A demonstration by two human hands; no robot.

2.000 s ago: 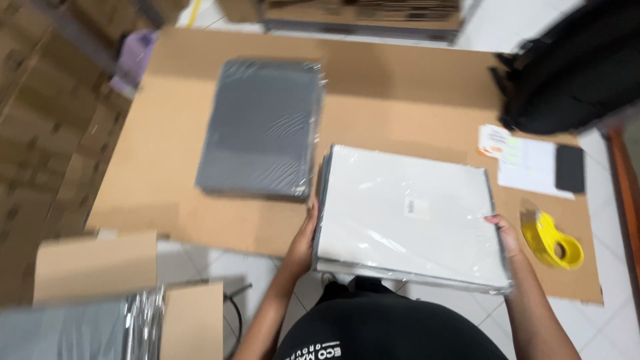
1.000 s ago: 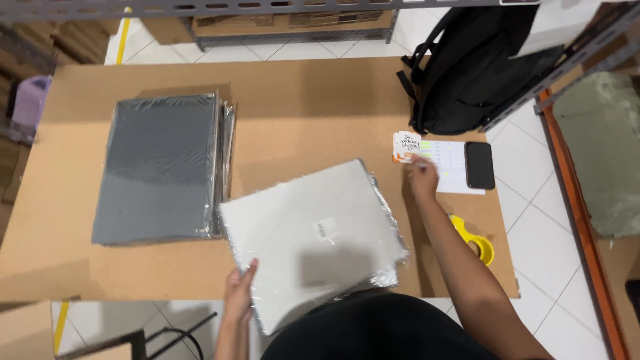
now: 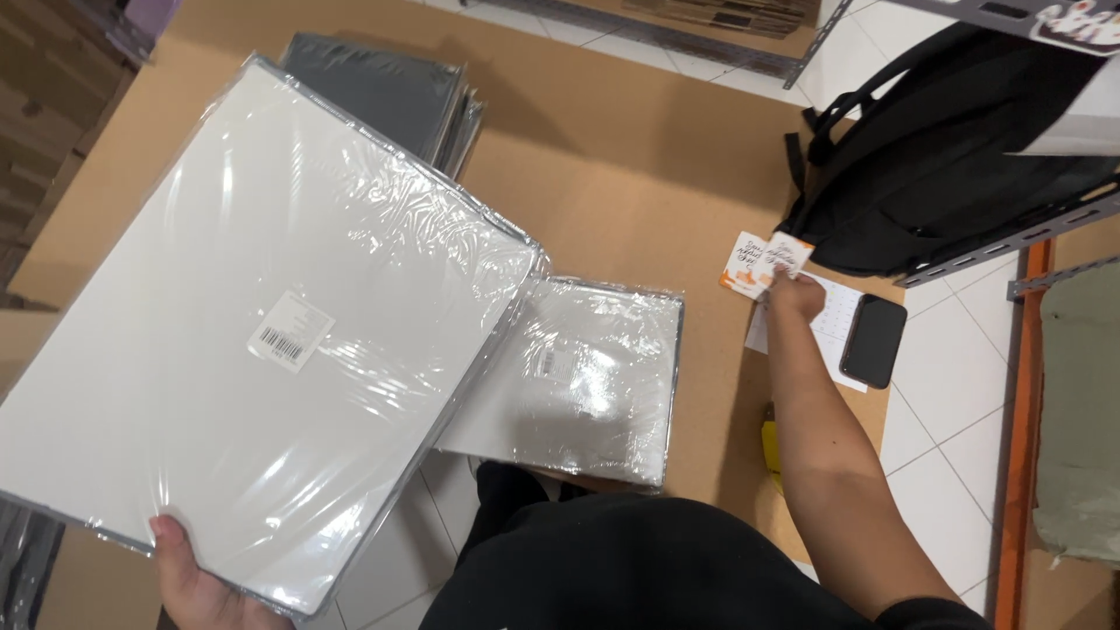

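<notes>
My left hand (image 3: 201,582) grips the lower edge of a plastic-wrapped flat pack (image 3: 219,227), raised and tilted with its white face and a barcode sticker toward me. Another wrapped white-faced pack (image 3: 604,350) lies on the cardboard-brown table (image 3: 612,157), partly covered by the raised one. My right hand (image 3: 798,296) pinches a small printed card (image 3: 787,252) above a similar card (image 3: 740,262). A printed sheet (image 3: 836,306) is under my right hand, with a black smartphone (image 3: 873,341) on its right side. Behind the raised pack sits a stack of dark grey wrapped packs (image 3: 376,92).
A black backpack (image 3: 945,166) stands at the table's right rear, beside a metal shelf frame (image 3: 1006,227). A yellow tape dispenser (image 3: 771,446) is partly hidden by my right forearm. Flattened cardboard (image 3: 726,13) lies on a rack at the back.
My left hand has raised one wrapped pack up and to the left, exposing another beneath. My right hand, on the pack's edge two seconds ago, moved to the cards and now holds one.
</notes>
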